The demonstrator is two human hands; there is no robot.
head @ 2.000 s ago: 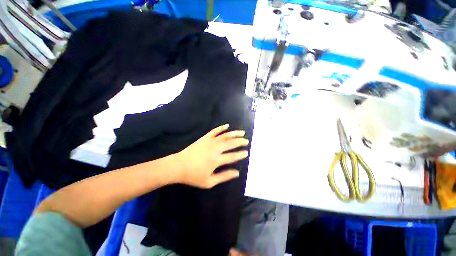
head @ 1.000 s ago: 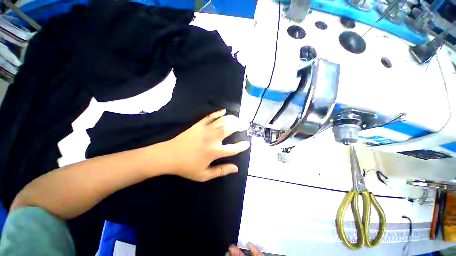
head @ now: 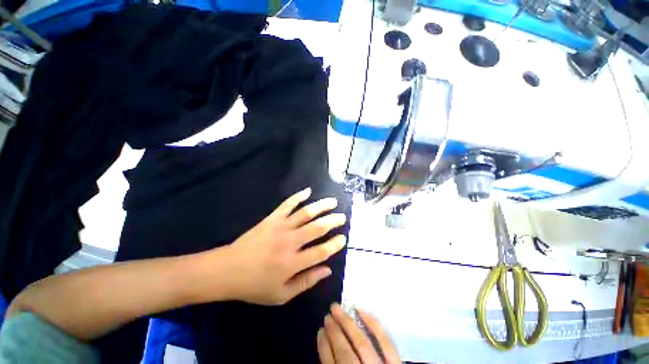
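Black cloth (head: 213, 185) lies left of the needle area, over the table and down past its front edge. Its right border runs beside the presser foot area (head: 356, 185) of the sewing machine (head: 541, 121). My left hand (head: 288, 249) lies flat on the cloth near this border, below the needle area, with its fingers spread. My right hand (head: 356, 338) is at the bottom, cut off by the picture's edge, with its fingertips at the cloth's border. Whether it pinches the cloth does not show clearly.
Scissors with gold handles (head: 511, 302) lie right of my right hand. Dark and orange-red sticks (head: 622, 297) and an orange packet (head: 642, 302) are at the far right. A ruler strip (head: 448, 320) runs along the table front. A blue bin (head: 162, 334) is below.
My left hand has moved down the cloth, away from the needle area. My right hand has come further into view at the bottom. The view has shifted, with the machine now seen closer.
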